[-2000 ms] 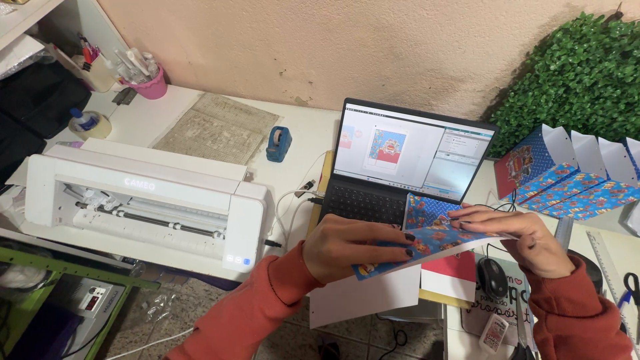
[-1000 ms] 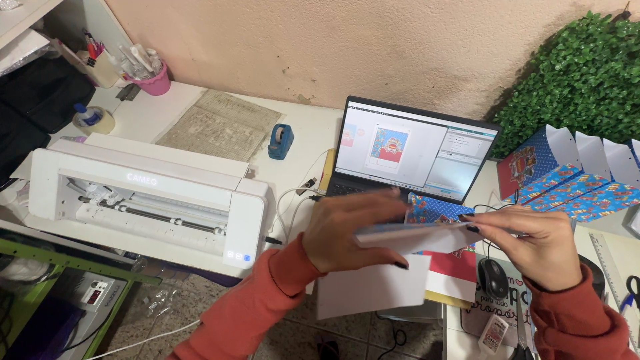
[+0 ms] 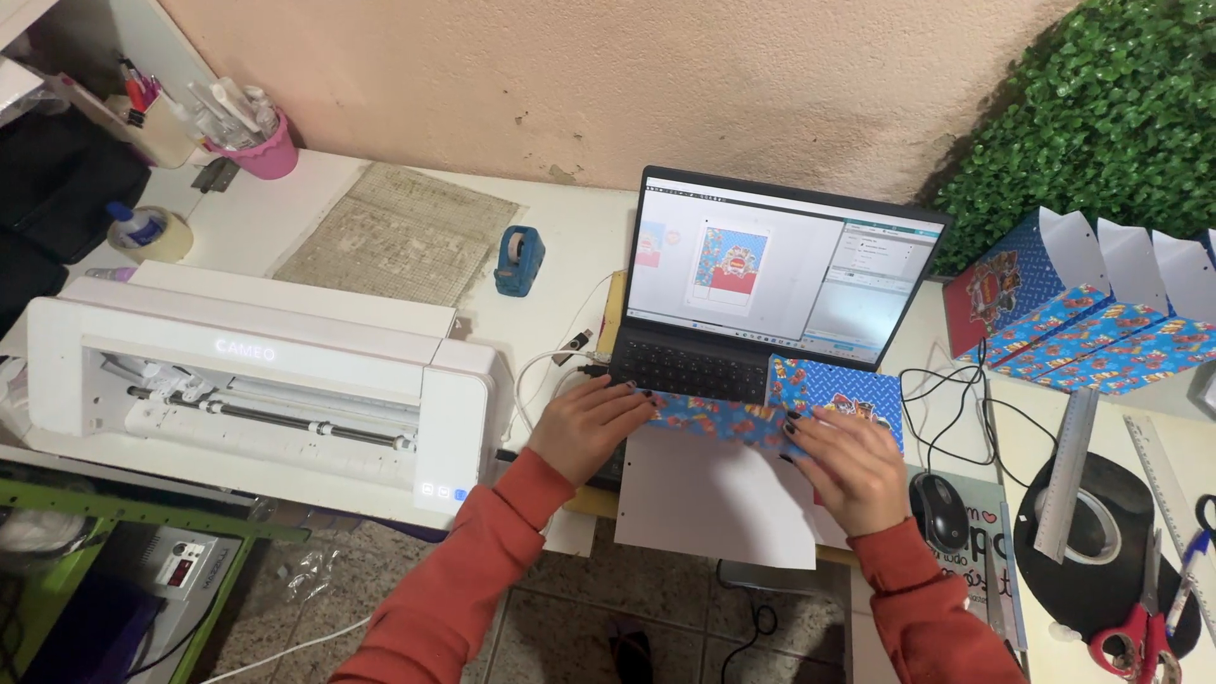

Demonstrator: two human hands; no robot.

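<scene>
My left hand (image 3: 591,427) grips the left end of a folded sheet of printed paper, over the laptop's (image 3: 698,366) keyboard. The fingers of my right hand (image 3: 850,465) pinch its right end. The folded-over strip (image 3: 717,421) shows a blue cartoon pattern, while the white underside (image 3: 712,503) of the sheet hangs toward me. Behind my right hand lies another printed piece (image 3: 836,385), blue with cartoon figures, partly covering the keyboard's right side. Its lower part is mostly hidden.
A white Cameo cutting machine (image 3: 266,380) stands at left, a blue tape dispenser (image 3: 519,261) behind it. Printed paper boxes (image 3: 1083,304) stand at right. A mouse (image 3: 939,513), a ruler (image 3: 1066,475), a tape roll (image 3: 1092,527) and red-handled scissors (image 3: 1135,636) lie nearer me.
The sheet has turned from patterned side up to mostly white side up, with a patterned strip folded over. My left hand has come down onto its left end.
</scene>
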